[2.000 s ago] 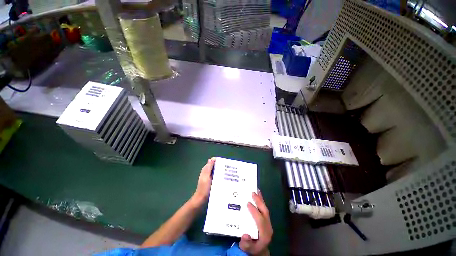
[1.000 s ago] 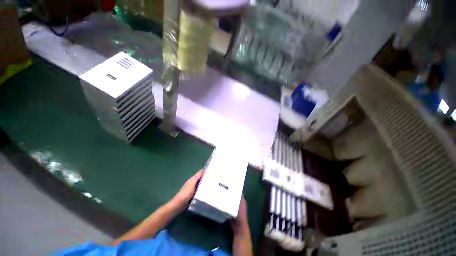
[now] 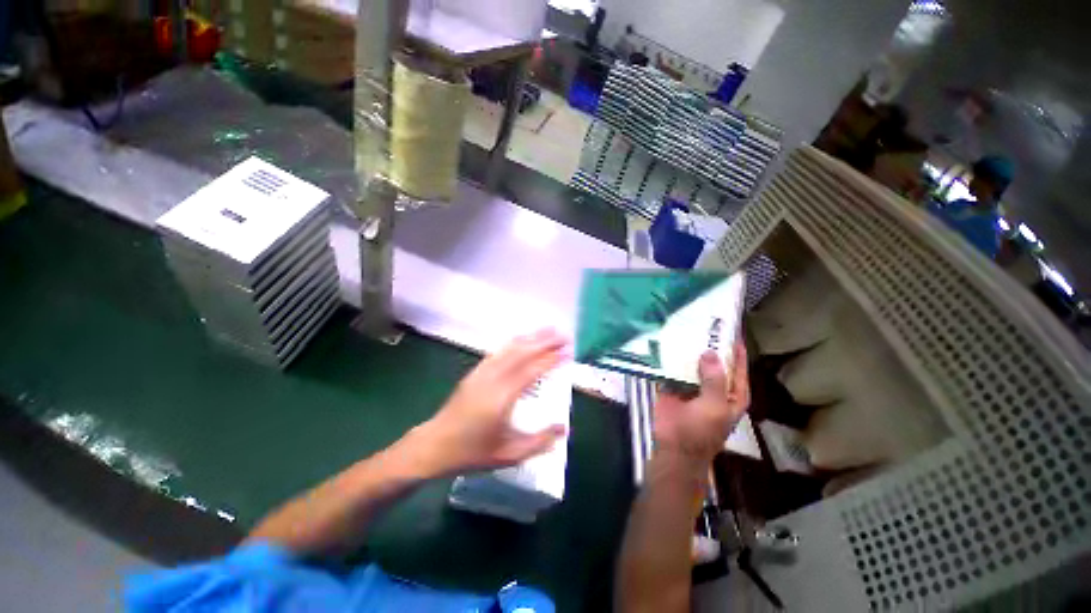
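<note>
My right hand (image 3: 706, 401) holds up a flat pack (image 3: 664, 321) by its right end, above the near end of the conveyor. The face in view is part green, part white, with dark print. My left hand (image 3: 497, 401) is over the working stack of white packs (image 3: 520, 485) on the green bench, fingers spread; whether it touches the stack is hard to tell. The hand hides much of the stack's top. A tall finished stack (image 3: 257, 258) with striped sides stands apart at the left.
The upright post (image 3: 376, 263) with a pale-yellow roll (image 3: 427, 134) stands behind the bench. A white board (image 3: 479, 269) lies beyond. The roller conveyor (image 3: 642, 437) and perforated tunnel housing (image 3: 957, 455) are at the right. A person (image 3: 975, 210) is in the right background.
My right hand has left the working stack and now holds a part-green pack up to the right. My left hand has moved from the stack's side to over its top. The view has shifted.
</note>
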